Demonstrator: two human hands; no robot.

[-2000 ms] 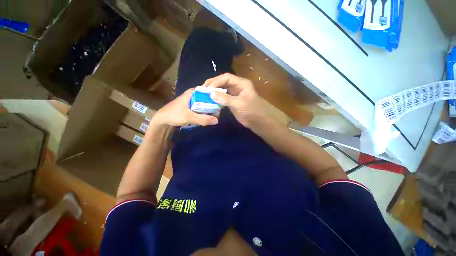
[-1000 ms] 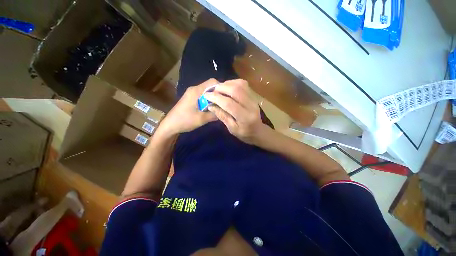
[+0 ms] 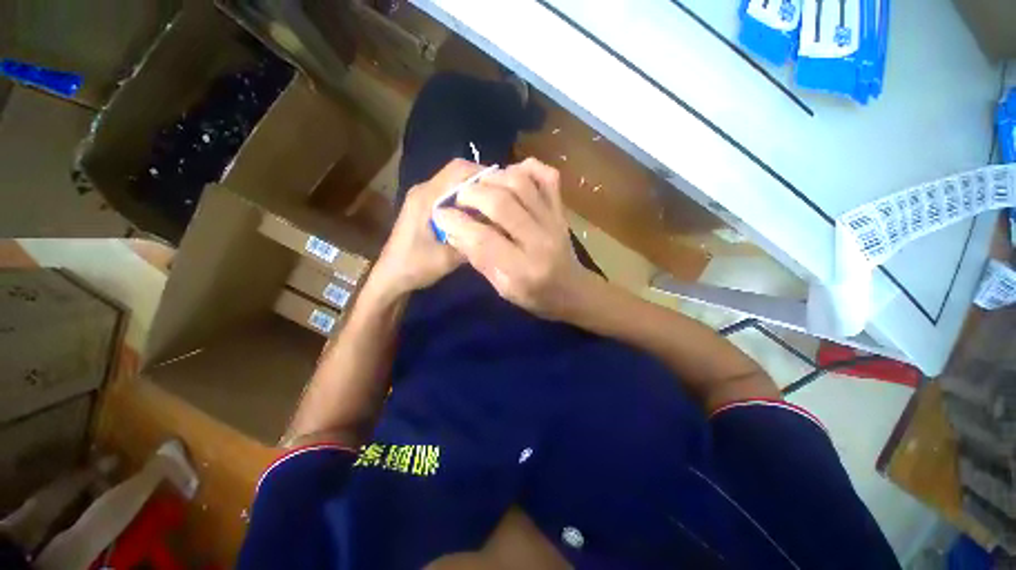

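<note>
A small blue-and-white retail box (image 3: 441, 228) is between my two hands above my lap. Only a blue bit and a thin white edge, which looks like a flap, show; the fingers hide the rest. My left hand (image 3: 421, 234) is wrapped around the box from the left. My right hand (image 3: 521, 234) covers it from the right, with its fingers bent over the box mouth. Whether anything is inside the box cannot be seen.
Flat blue-and-white carton blanks (image 3: 838, 50) lie on the white table (image 3: 713, 134) at upper right. A barcode label strip (image 3: 930, 217) curls over its right part. At left stand an open carton with black cables (image 3: 212, 134) and a shipping carton (image 3: 240, 367) holding smaller boxes.
My hands have closed around the box and turned it, so its wide blue-and-white face is now hidden. The right hand has moved over the box. The view has shifted slightly.
</note>
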